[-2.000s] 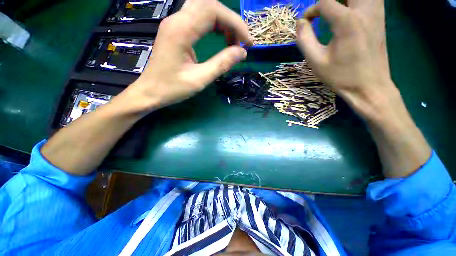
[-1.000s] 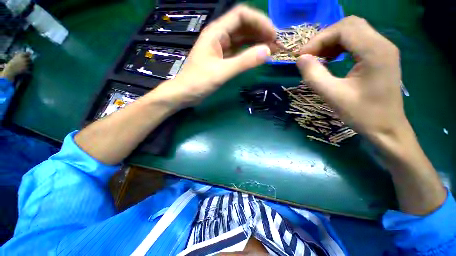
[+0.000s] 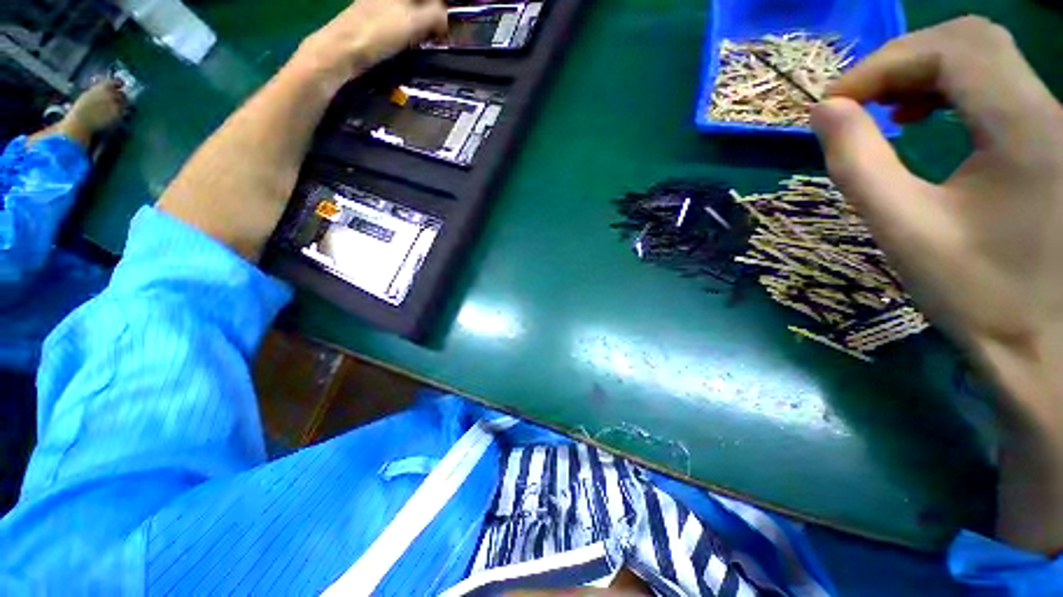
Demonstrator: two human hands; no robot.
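Observation:
My right hand (image 3: 956,175) pinches a thin dark strip (image 3: 790,77) between thumb and forefinger, in front of the blue bin (image 3: 705,99) of pale gold strips (image 3: 764,88). My left hand (image 3: 379,33) is at the top edge over the black tray (image 3: 466,245); its fingertips reach a phone frame (image 3: 495,26) and are partly hidden, so I cannot tell if they grip it. Two more phone frames, a middle one (image 3: 431,120) and a near one (image 3: 371,247), lie in tray compartments, each with an orange tab.
A pile of gold and dark strips (image 3: 822,251) lies on the green mat below the bin, with a heap of small black parts (image 3: 676,227) beside it. Another person's hand (image 3: 96,107) is at the far left.
My left hand has moved left and away from the right hand, to the far phone frame. The view has shifted, showing more of the tray. A dark strip now shows in my right fingertips.

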